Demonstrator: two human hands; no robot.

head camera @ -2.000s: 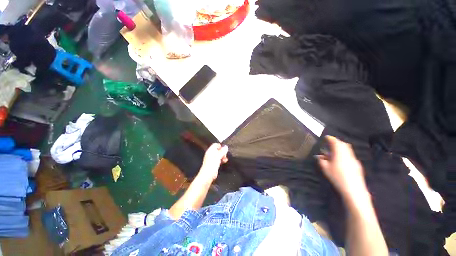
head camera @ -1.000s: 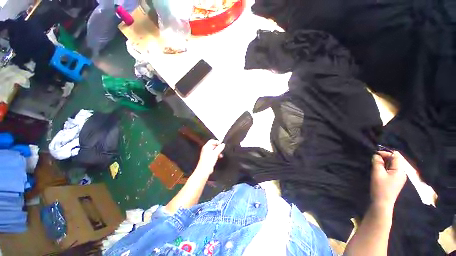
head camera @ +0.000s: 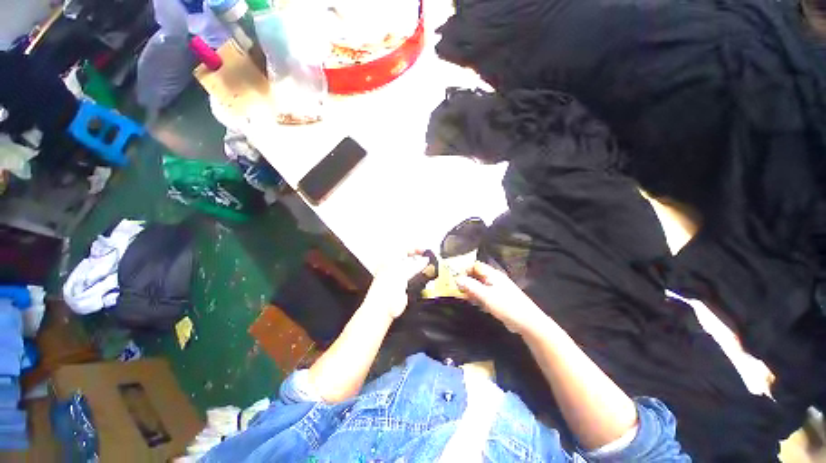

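Note:
A black garment (head camera: pixel 580 262) lies spread over the table and in front of me. Its narrow end reaches my hands. My left hand (head camera: pixel 401 277) pinches a small dark bit of the cloth near the table's near edge. My right hand (head camera: pixel 486 295) is just right of it, fingers bent and fingertips close to the left hand's. A small loop of thin dark cloth stands up just beyond the fingertips. What the right fingers hold is too blurred to tell.
A smartphone (head camera: pixel 332 170) lies at the table's left edge. Beyond it are a clear plastic bag (head camera: pixel 292 77) and a red round tin (head camera: pixel 385 69). A black garment pile (head camera: pixel 634 54) covers the far right. A blue stool (head camera: pixel 106 132) and an open cardboard box (head camera: pixel 127 407) stand left on the floor.
My right hand has moved left from the garment's right part to beside my left hand. The cloth stretched between them has slackened. The left hand still pinches the black cloth.

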